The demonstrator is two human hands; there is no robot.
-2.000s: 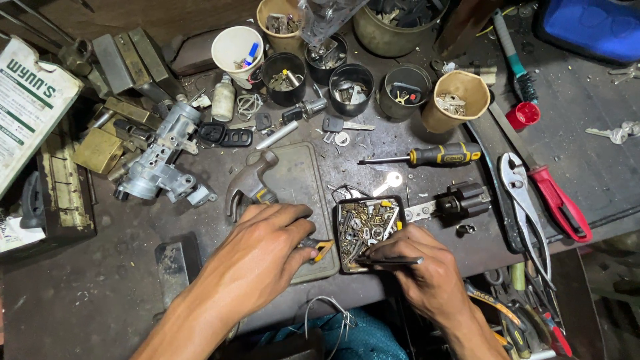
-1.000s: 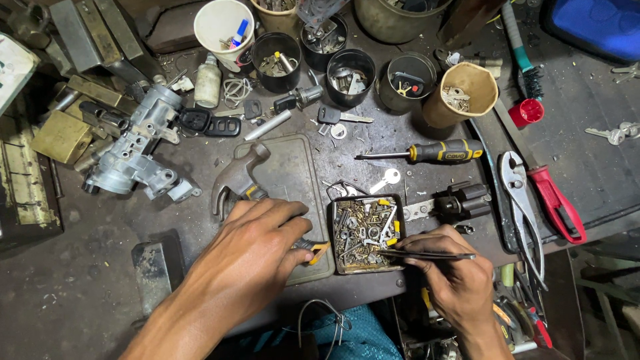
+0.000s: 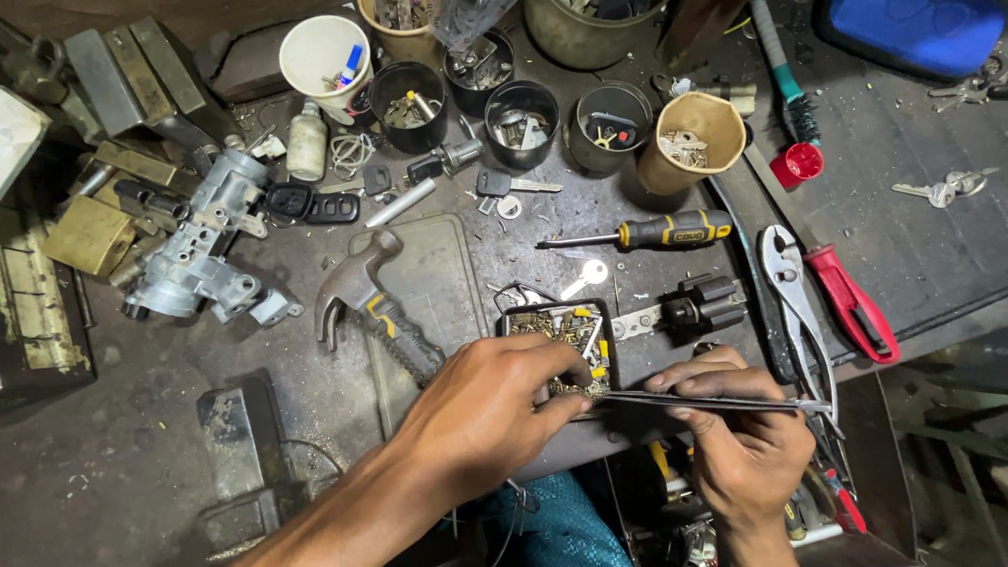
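Note:
A small dark tray [image 3: 613, 346] full of tiny brass pins, springs and key parts lies near the bench's front edge. My left hand [image 3: 504, 394] reaches over its lower left part, thumb and forefinger apart at the tray; whether they hold some small part cannot be told. Metal tweezers [image 3: 709, 402] are in my right hand [image 3: 740, 433], at the right, their tips among the pins beside my left fingertips. Left of the tray is a claw hammer [image 3: 386, 315], its handle end partly behind my left hand. Above the tray lies a blank key [image 3: 591, 276].
Black cups [image 3: 408, 138] and a paper cup [image 3: 668, 177] of parts stand behind. A screwdriver [image 3: 669, 230], slip-joint pliers [image 3: 799, 299] and a red-handled tool [image 3: 850, 303] lie right. Left are an ignition lock housing [image 3: 201, 252], a brass padlock [image 3: 90, 236] and a metal block [image 3: 244, 441].
My left hand has moved right, from the hammer handle to the tray. The orange-yellow piece seen at its fingertips earlier no longer shows there. The tweezers stay in my right hand.

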